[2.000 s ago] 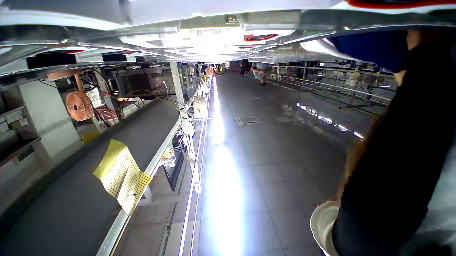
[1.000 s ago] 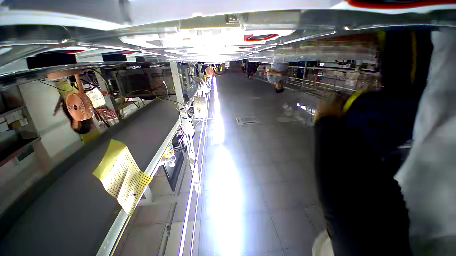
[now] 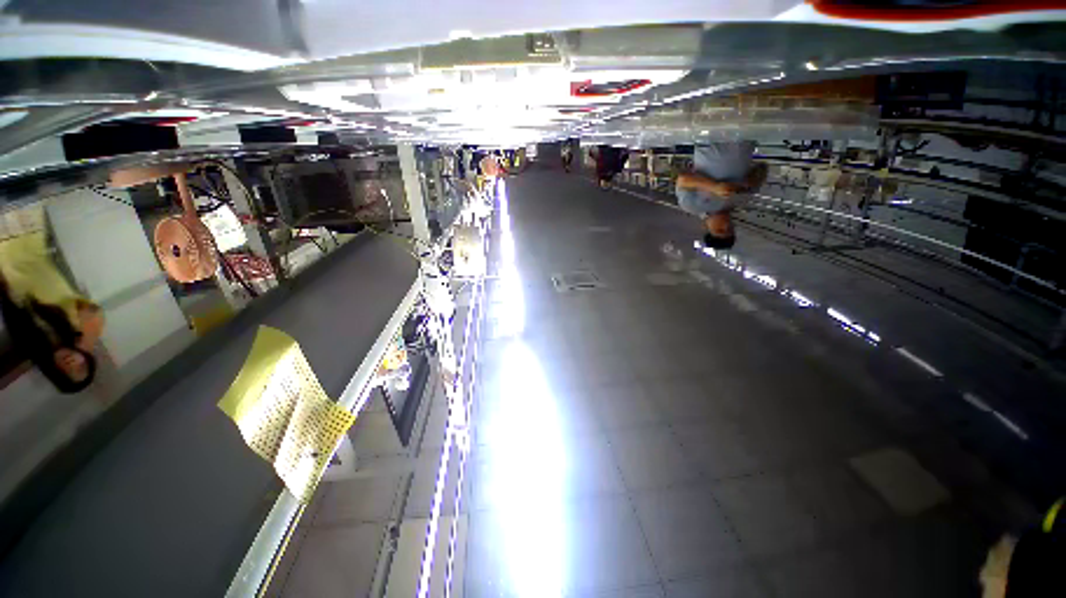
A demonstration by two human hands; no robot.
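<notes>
The view is upside down. Neither my left hand nor my right hand is in view. No bench work shows. Nearest in front is a yellow-edged, pale dotted sheet (image 3: 286, 415), hanging at the metal rail (image 3: 271, 540) beside a long grey belt or surface (image 3: 175, 450) on the left. Nothing touches the sheet except the rail side.
A shiny grey aisle (image 3: 631, 386) runs down the middle. A person (image 3: 719, 185) appears inverted at the right, another (image 3: 47, 310) at the left edge. A dark shape with a skin-toned part (image 3: 1035, 567) is cut off bottom right. An orange fan (image 3: 184, 248) stands left.
The large dark-clothed figure at the right has moved almost out of view at the bottom right corner. The person in the aisle looks larger and nearer. A person has appeared at the left edge.
</notes>
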